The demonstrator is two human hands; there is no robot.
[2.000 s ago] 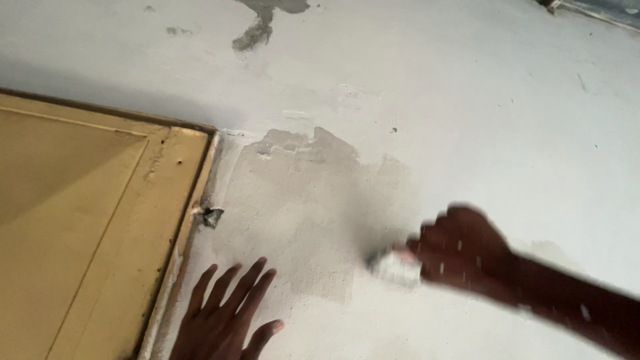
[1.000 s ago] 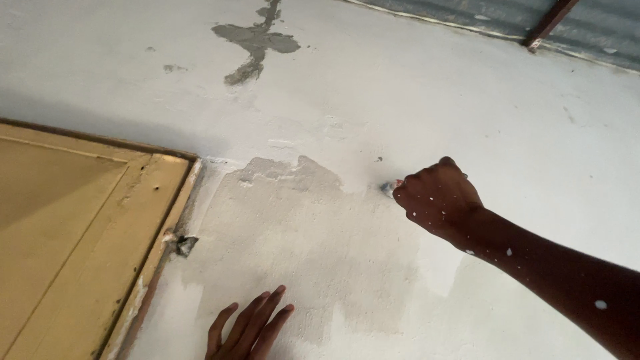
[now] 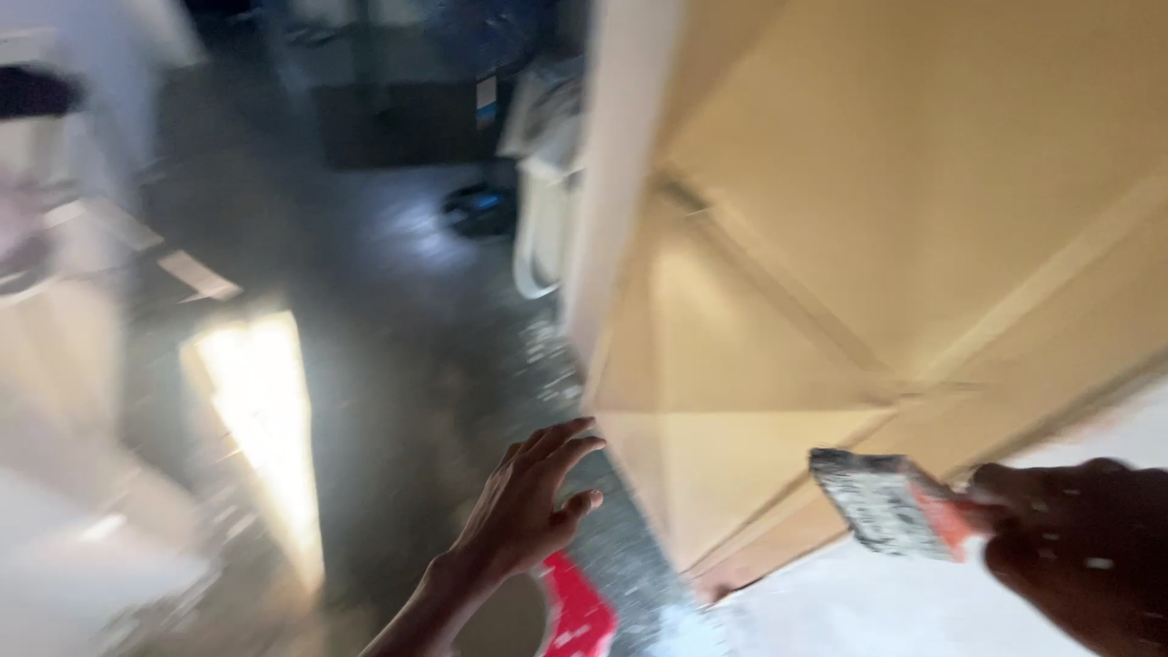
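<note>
My right hand (image 3: 1077, 538), spotted with white paint, grips the orange handle of a paint-smeared tool, apparently a putty knife or scraper (image 3: 881, 506), at the lower right. Its flat blade points left, in front of the lower edge of a tan panelled door (image 3: 785, 301). A white wall (image 3: 858, 602) lies below it. My left hand (image 3: 538, 502) holds nothing, its fingers spread near the left edge of the door. Under the left forearm, a red object (image 3: 579, 607) splashed with white shows in part, beside a round greyish surface (image 3: 502, 620).
A dark floor (image 3: 392, 383) with white splashes and a bright patch of light (image 3: 265, 429) stretches across the left. A white plastic chair (image 3: 543, 219) stands beyond the door edge. Pale blurred objects line the far left.
The view has swung strongly from the upper wall to the door and floor. The tool, against or close to the patched wall earlier, now shows in front of the door's lower edge.
</note>
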